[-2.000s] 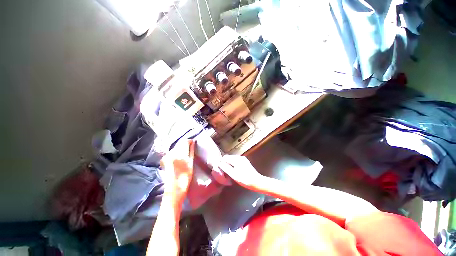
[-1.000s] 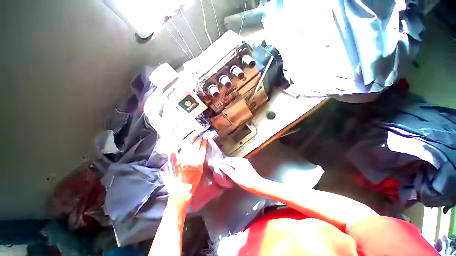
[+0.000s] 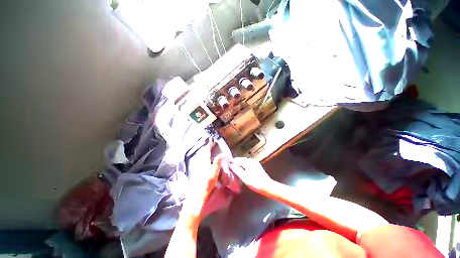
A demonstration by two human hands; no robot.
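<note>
The overlock machine (image 3: 239, 108) is cream and brown, with four dials in a row and a small green label. My left hand (image 3: 206, 169) and my right hand (image 3: 248, 172) are close together just in front of its left end. Both hold a grey-lilac cloth panel (image 3: 229, 184), which looks pinkish between them. The cloth's upper part reaches toward the needle area (image 3: 214, 134). Glare washes out the cloth there, and the fingertips are partly hidden.
A crumpled grey-lilac heap (image 3: 141, 194) lies left of the machine. A bright pale-blue pile (image 3: 348, 55) lies to the right on the machine table (image 3: 297, 121). A dark cloth bundle (image 3: 428, 151) is low right. A reddish bag (image 3: 83, 209) is low left.
My left hand has moved from the needle area back toward my right hand, and the two are now closer. The whole view has shifted slightly, with the machine lower and further right.
</note>
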